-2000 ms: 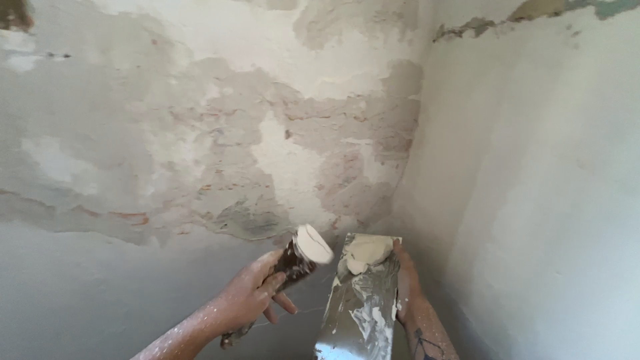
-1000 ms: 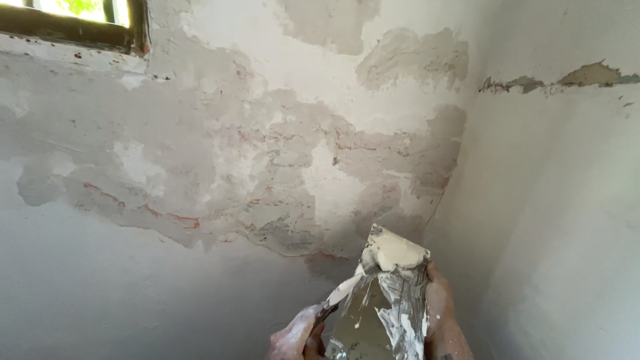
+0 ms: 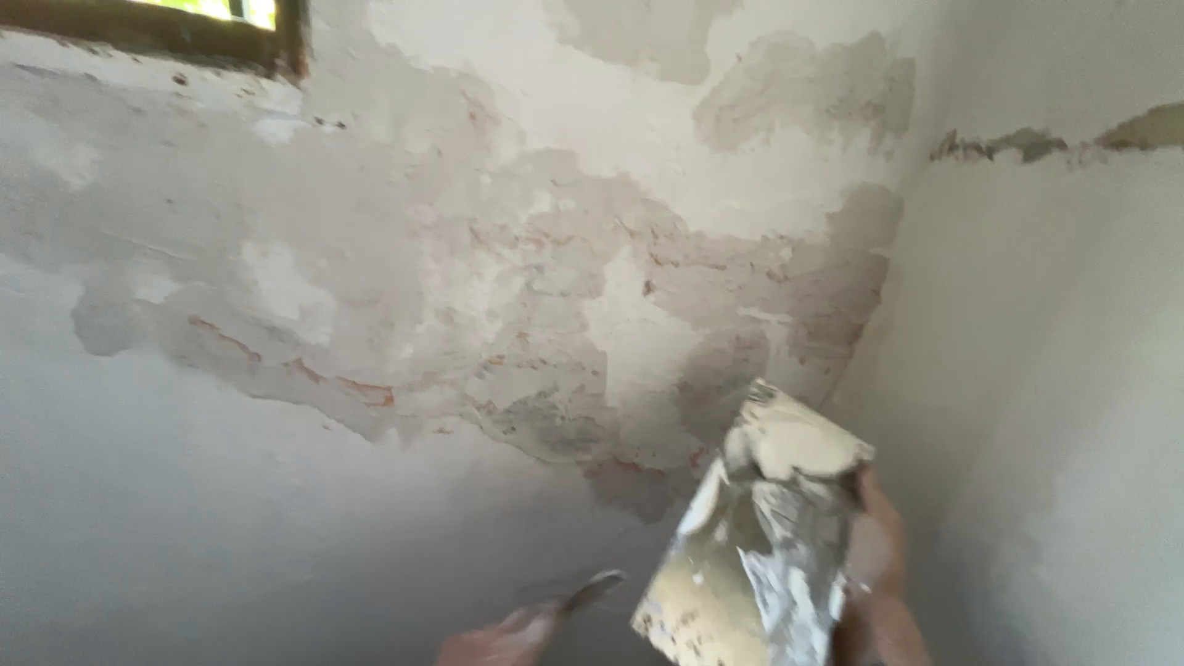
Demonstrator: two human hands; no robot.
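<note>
My left hand (image 3: 499,640), blurred at the bottom edge, is closed on a small putty knife (image 3: 592,590) whose blade points up and right. My right hand (image 3: 879,564) grips a wide metal plastering trowel (image 3: 721,583) by its right side, tilted, with its face toward me. Cream-coloured plaster (image 3: 800,439) lies heaped at the trowel's upper end, and thinner smears run down its face. The two tools are apart. The trowel's handle is hidden. Behind them stands a wall (image 3: 462,324) with grey damp-looking patches, pale patches and reddish cracks.
A side wall (image 3: 1045,370) meets the patched wall at a corner just right of the trowel. A rough broken strip (image 3: 1027,145) crosses its upper part. At the upper left is a window with a dark frame (image 3: 185,42).
The putty knife, at the trowel's left edge one second ago, is now apart from it, lower and to the left. The view has swung left since the first frame, bringing in the window.
</note>
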